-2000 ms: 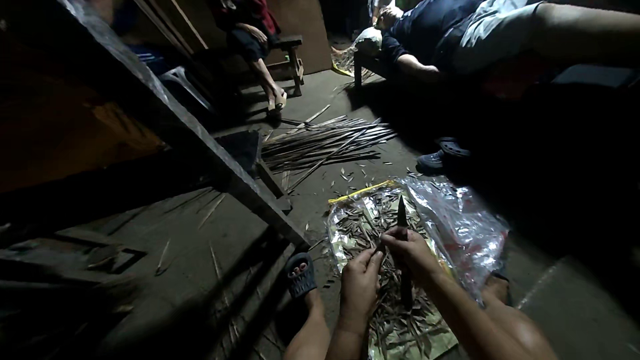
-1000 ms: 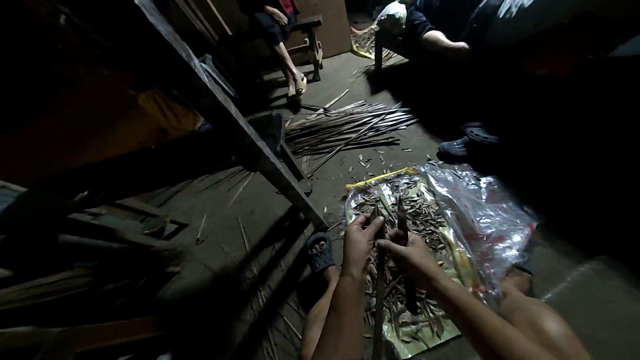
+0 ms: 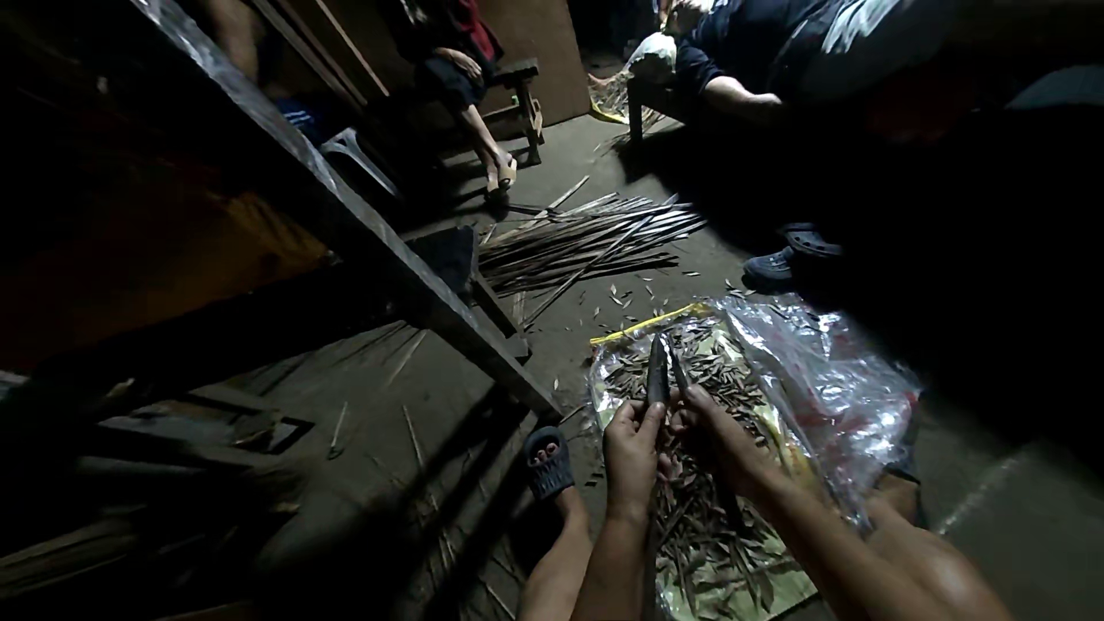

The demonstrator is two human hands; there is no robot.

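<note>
My left hand [image 3: 632, 448] is closed around a dark, narrow stick or stalk [image 3: 657, 375], whose upper end points away from me. Close beside it on the right, my right hand [image 3: 711, 431] grips a knife [image 3: 677, 366] with its thin blade pointing forward along the stalk. The fingers of both hands nearly meet. Beneath them lies a plastic sheet or sack [image 3: 789, 345] with a yellow edge, strewn with many small dark shavings [image 3: 720, 371]. The knife's handle is mostly hidden in my right hand.
A pile of long thin sticks [image 3: 595, 237] lies on the floor ahead. A wooden post [image 3: 371, 224] slants across the left, by a low stool [image 3: 448, 259]. Dark clogs [image 3: 772, 267] stand to the right. One person sits on a bench [image 3: 517, 73]; another person [image 3: 759, 52] lies farther right.
Compared with one second ago, the stalk reaches farther forward past my left hand, and its tip now lies beside the blade. My hands stay over the sheet.
</note>
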